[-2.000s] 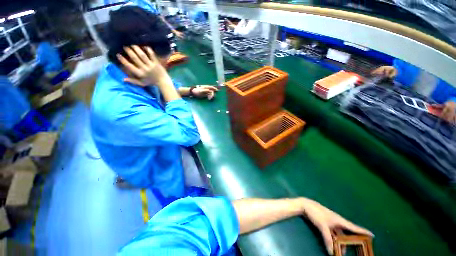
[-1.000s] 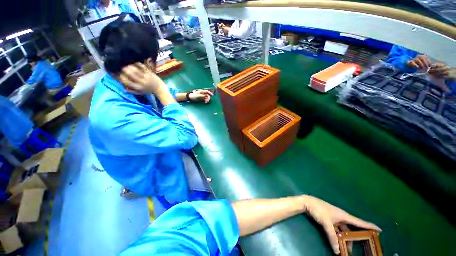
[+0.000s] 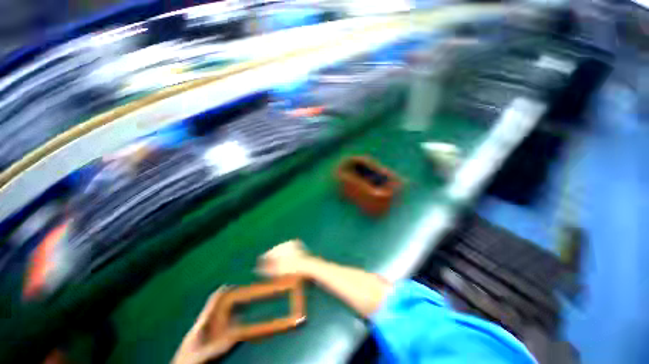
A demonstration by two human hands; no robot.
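The picture is blurred. My left hand [image 3: 208, 333] grips the left end of an orange-brown rectangular fixture frame [image 3: 274, 328] at the bottom left of centre. The frame's open middle shows the green bench. My right hand [image 3: 285, 259] is just beyond the frame's top edge, its fingers bunched; whether it touches the frame or holds anything is unclear. A small frame stack [image 3: 370, 199], with something dark in or on its top, stands farther up the bench.
The green bench [image 3: 320, 242] runs up to the right. A white post [image 3: 423, 103] and a pale object [image 3: 442, 153] are beyond the small stack. Film-wrapped dark trays [image 3: 263, 142] and an orange-and-white box [image 3: 48, 259] lie across the line. Dark stacked items [image 3: 498, 274] are right of the bench.
The view has swung right; the tall frame stacks and the seated person are out of view. My right hand has come into view. My left hand now holds a frame up beside it.
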